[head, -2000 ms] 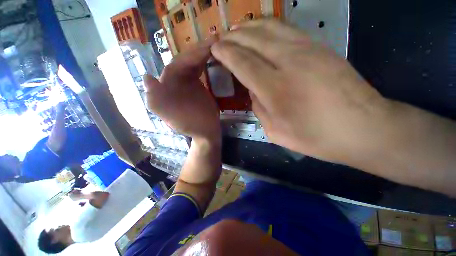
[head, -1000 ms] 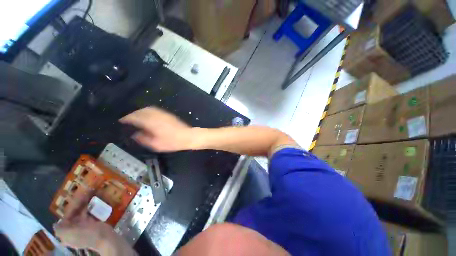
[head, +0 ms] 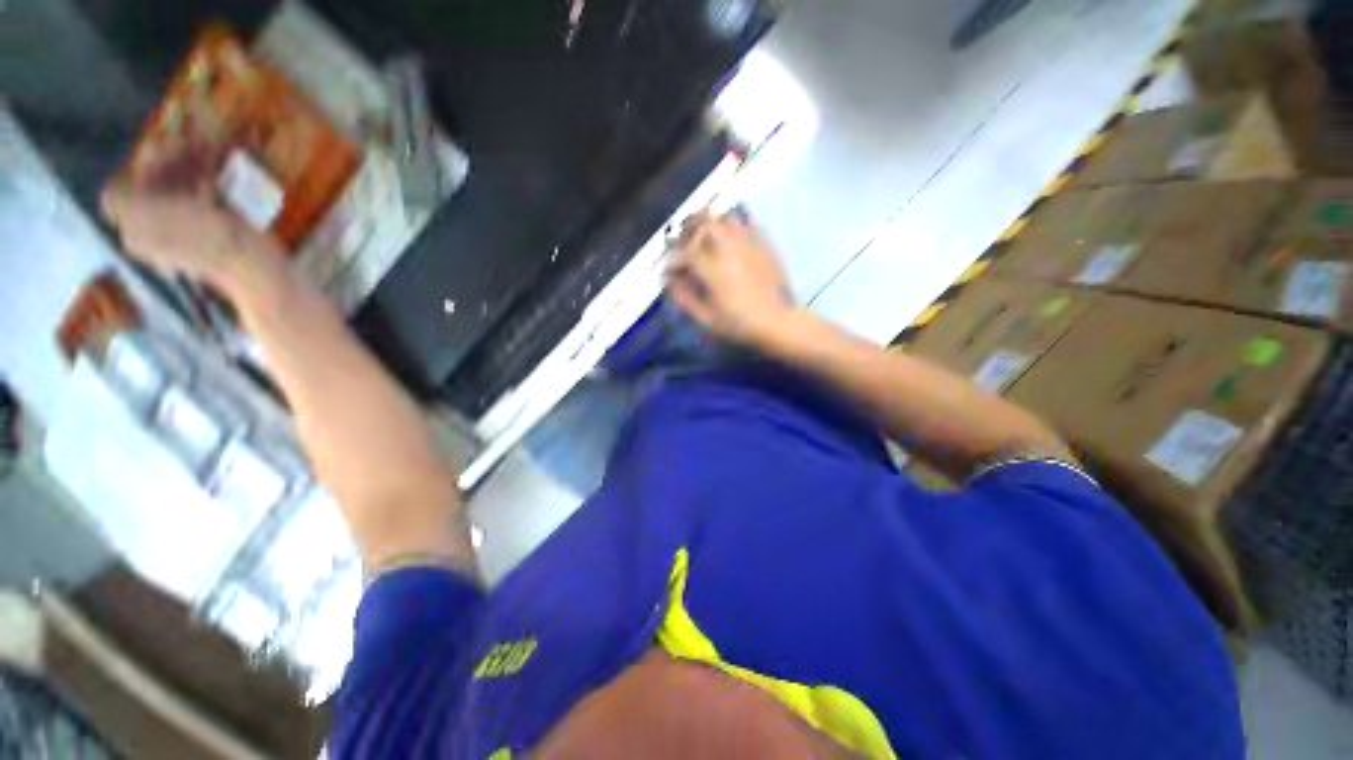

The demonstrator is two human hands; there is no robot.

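Observation:
The orange-red marking fixture (head: pixel 316 137) sits on the perforated base plate (head: pixel 389 238) at the upper left, blurred. A white plastic housing (head: pixel 251 189) lies in the fixture on its near side. My left hand (head: pixel 181 230) is at the fixture's left edge, beside the housing; its fingers are blurred and I cannot tell whether they hold anything. My right hand (head: pixel 730 275) is at the near edge of the black table, fingers bent; whether it touches or holds something there is unclear.
Clear blister trays (head: pixel 190 423) lie at the left with the small orange spare fixture (head: pixel 98 315) beside them. The black table (head: pixel 594 112) extends right of the fixture. Labelled cartons (head: pixel 1165 371) stand on the floor at the right, next to a yellow-black floor stripe.
The view has shifted, with the fixture now higher in it. My right hand has moved from over the black table back to its near edge. My left hand stays by the fixture.

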